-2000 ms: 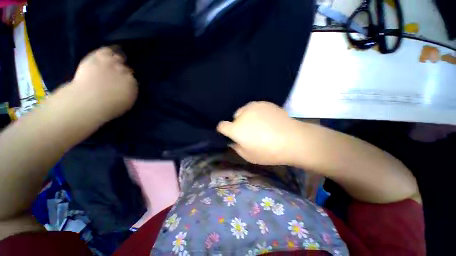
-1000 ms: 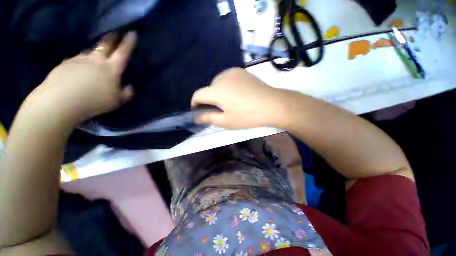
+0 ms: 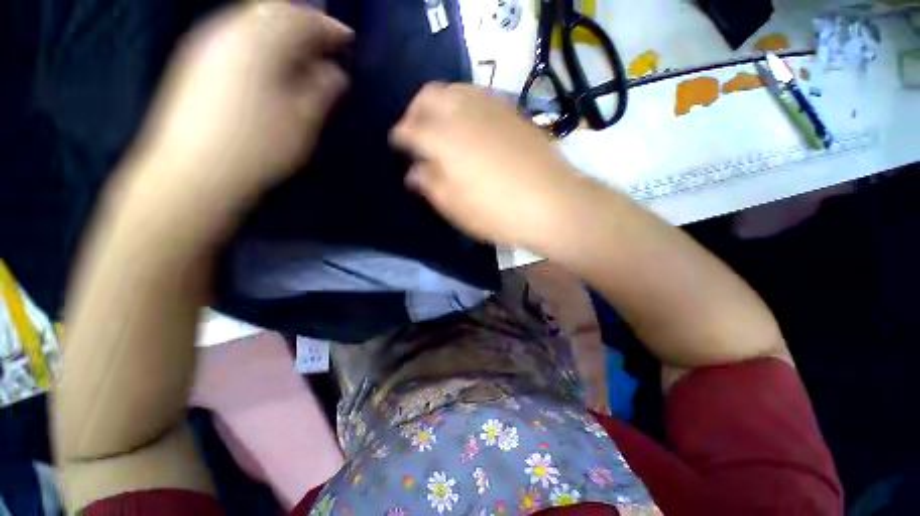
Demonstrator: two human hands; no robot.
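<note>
A black garment (image 3: 353, 191) covers the left of the white table and hangs over its front edge above the lap. A grey-blue strip (image 3: 343, 272) shows along its near edge. A small white label (image 3: 437, 15) lies on the cloth at the top, and a white tag (image 3: 312, 354) hangs below the near edge. My left hand (image 3: 272, 81) is blurred over the upper part of the cloth, its fingers bent; its grip is unclear. My right hand (image 3: 454, 141) is over the cloth's right side with curled fingers; whether it pinches cloth is unclear.
Black shears (image 3: 575, 76) lie right of the cloth. Green-handled snips (image 3: 797, 106) and a dark stick lie further right. A black cloth piece (image 3: 736, 20) is at the back. Yellow tape (image 3: 25, 328) is at far left. A flower-printed apron (image 3: 484, 454) covers my lap.
My left hand has moved up and right, my right hand up. The grey-blue strip now hangs over the table's front edge, and a white tag shows below it.
</note>
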